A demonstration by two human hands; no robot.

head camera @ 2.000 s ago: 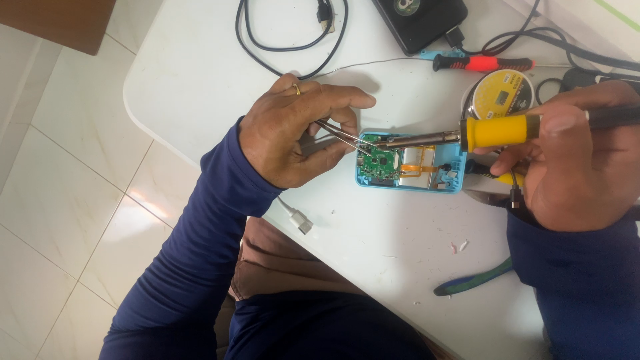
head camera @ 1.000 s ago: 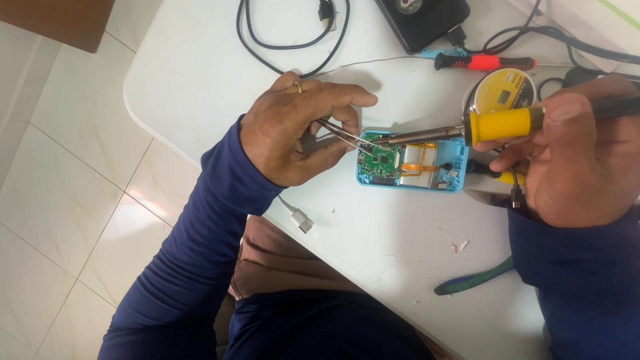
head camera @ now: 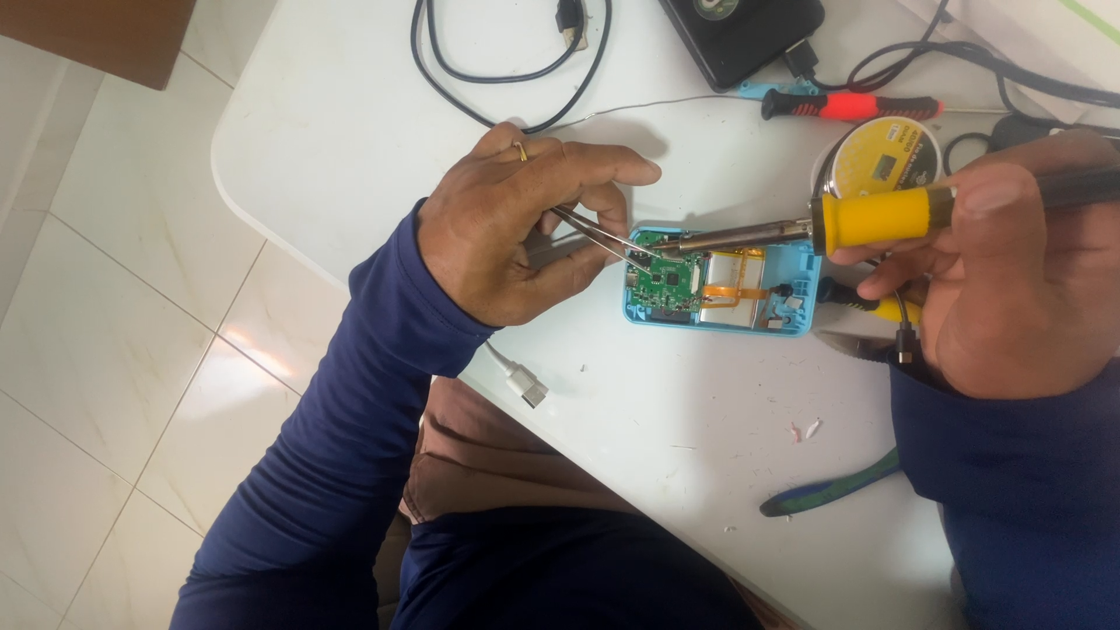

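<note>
My left hand [head camera: 525, 227] holds metal tweezers [head camera: 595, 232], their tips on or just over a green circuit board [head camera: 672, 282]. The board sits at the left end of a light blue plastic casing [head camera: 722, 328]. In my right hand [head camera: 1006, 271] is a soldering iron [head camera: 879, 219] with a yellow collar, its metal tip at the board's upper part, close to the tweezer tips. Whether the tip touches the board cannot be told. A silver battery pouch [head camera: 731, 306] with an orange flex cable [head camera: 724, 291] lies beside the board.
A solder spool [head camera: 885, 157], a red and black screwdriver [head camera: 853, 106] and a black box with a cable [head camera: 744, 35] lie beyond the casing. A black cable [head camera: 499, 80] coils at the upper left. Nearer are a white USB plug [head camera: 527, 385] and a green and blue tool handle [head camera: 831, 494].
</note>
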